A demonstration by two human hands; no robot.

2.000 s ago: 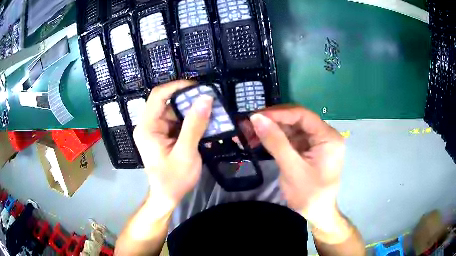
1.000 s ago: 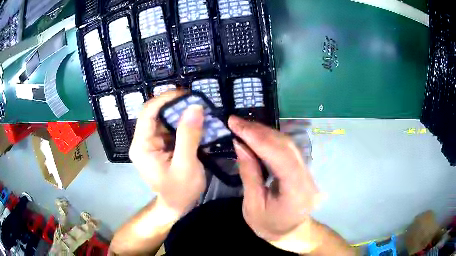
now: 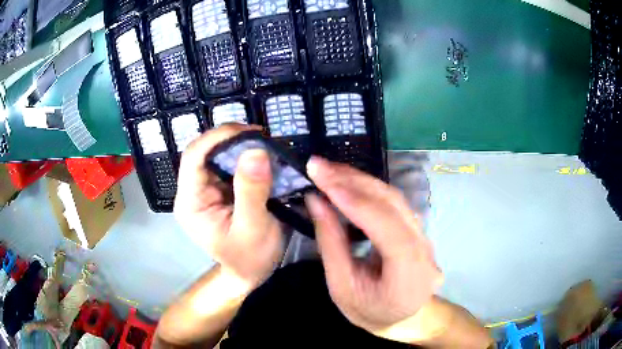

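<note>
A black front housing (image 3: 290,178) with a pale keypad is held in front of my body, tilted. My left hand (image 3: 228,198) grips it from the left, thumb on the keypad. My right hand (image 3: 375,238) has its thumb and forefinger at the housing's right edge near the middle; whether a small part is between these fingertips cannot be told. The window half of the housing is mostly hidden behind my right fingers. The black blister tray (image 3: 256,97) behind holds rows of similar housings with pale keypads.
Small black parts (image 3: 457,63) lie loose on the green mat (image 3: 505,109) right of the tray. Stacked blister trays (image 3: 605,102) stand at the far right edge. A cardboard box (image 3: 89,211), red stools and a blue stool (image 3: 525,332) are on the floor. A person's legs show lower left.
My right hand has moved left from the open side onto the housing's edge and its fingers have closed in. The housing is tilted further, its window half now more hidden.
</note>
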